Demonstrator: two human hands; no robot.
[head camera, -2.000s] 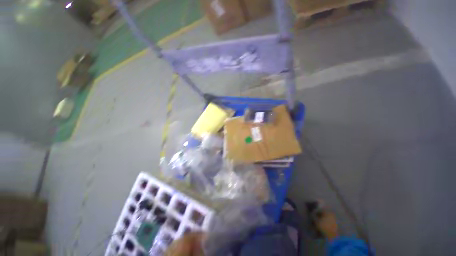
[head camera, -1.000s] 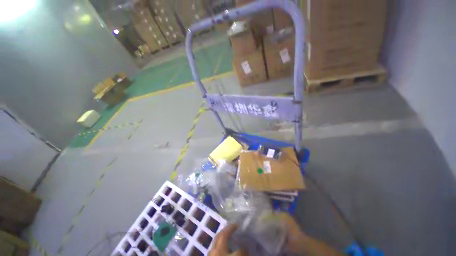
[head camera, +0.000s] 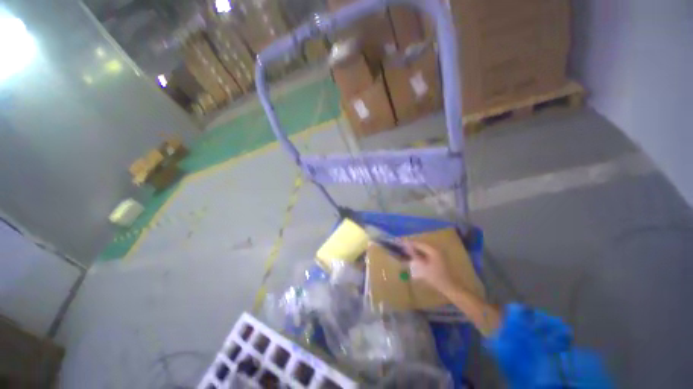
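My right hand, bare with a blue sleeve, reaches over the flat brown carton with the green dot. Its fingers are closed on a small dark item at the carton's back left edge. The carton lies on the blue hand truck deck. A pale yellow packet lies left of it. Crumpled clear plastic bags lie in front. The white foam tray, with dark parts in its pockets, is cut off by the bottom edge. My left hand is not in view.
The truck's pale push handle with a lettered crossbar stands beyond the deck. Stacked cartons and a wooden pallet are at the back. A wall is at the right. Yellow-black tape marks the grey floor.
My right hand has moved from the plastic bags forward to the dark item on the carton and grips it. My left hand has left the picture. The tray sits lower in view.
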